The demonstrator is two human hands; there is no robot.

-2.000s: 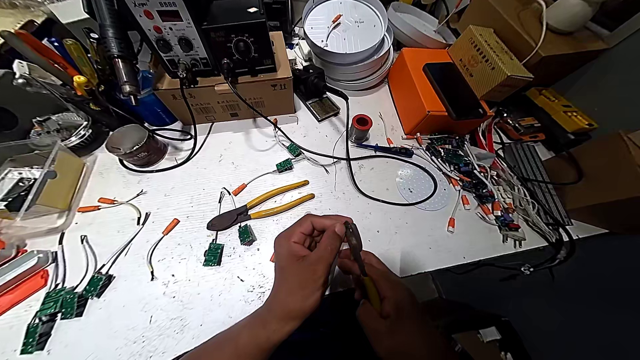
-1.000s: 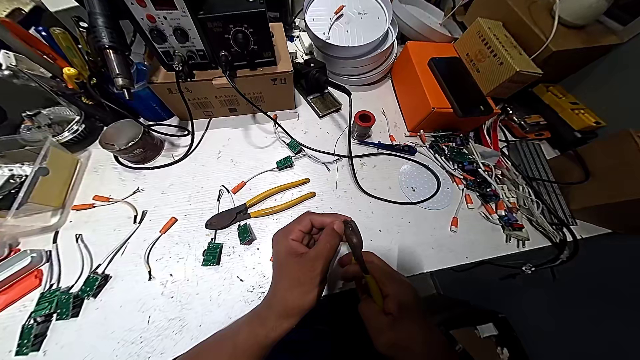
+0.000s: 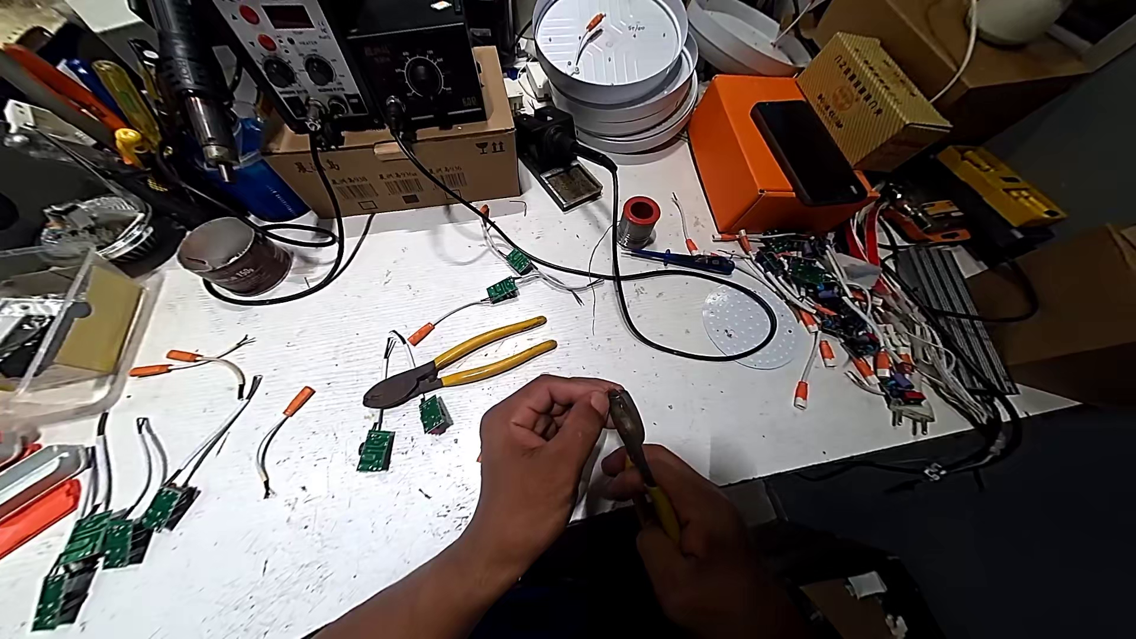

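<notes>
My right hand (image 3: pixel 697 541) is closed on the yellow handle of a pair of pliers (image 3: pixel 628 422), whose dark metal jaws point up and away from me. At the tips of those jaws, my left hand (image 3: pixel 546 453) pinches something small between thumb and fingers; the fingers hide what it is. A bit of orange shows beside the left palm. Left of my hands lie yellow-handled cable cutters (image 3: pixel 413 383), spread apart, across the wires of two green circuit boards (image 3: pixel 376 450). An orange-tipped wire (image 3: pixel 284 430) lies further left.
A soldering station (image 3: pixel 417 75) stands on a cardboard box (image 3: pixel 399 177) at the back, its black cable looping over the white table. More circuit boards (image 3: pixel 89 537) lie at left. At right are a solder spool (image 3: pixel 638 222), an orange box (image 3: pixel 737 151) and a heap of wired boards (image 3: pixel 834 293).
</notes>
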